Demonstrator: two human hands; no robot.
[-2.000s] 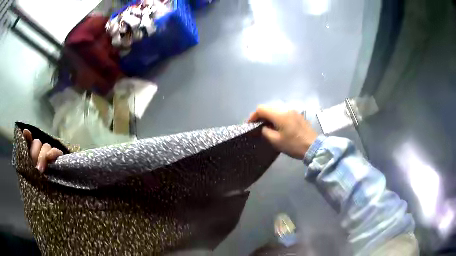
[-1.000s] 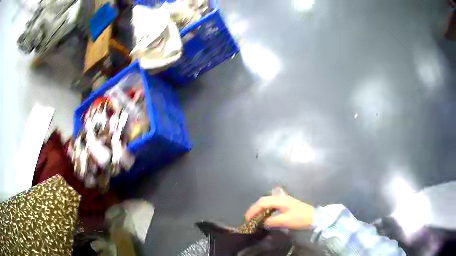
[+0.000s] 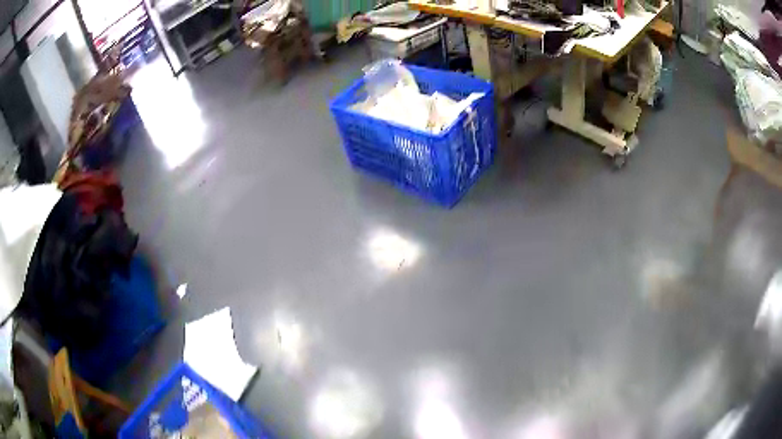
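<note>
Neither of my hands is in the picture, and no cloth held by them shows. Nearest in front of me, at the bottom left edge, is a blue plastic crate (image 3: pixel 257 422), cut off by the frame, with pale brownish material inside. A white sheet (image 3: pixel 214 351) lies on the grey floor against its far side. Farther ahead stands another blue crate (image 3: pixel 403 163) holding white pieces and clear plastic.
A wood-edged table (image 3: pixel 610 50) with wheeled legs stands at the back right, dark and white cloth on it. Dark cloth (image 3: pixel 77 257) hangs over a blue crate (image 3: pixel 129 321) at the left. A wooden stool (image 3: pixel 754 159) is at the right edge. Shiny grey floor lies between.
The view has swung to another part of the room. My right hand and the brown-gold cloth, seen earlier, are now out of the picture; my left hand had left it by the middle frame.
</note>
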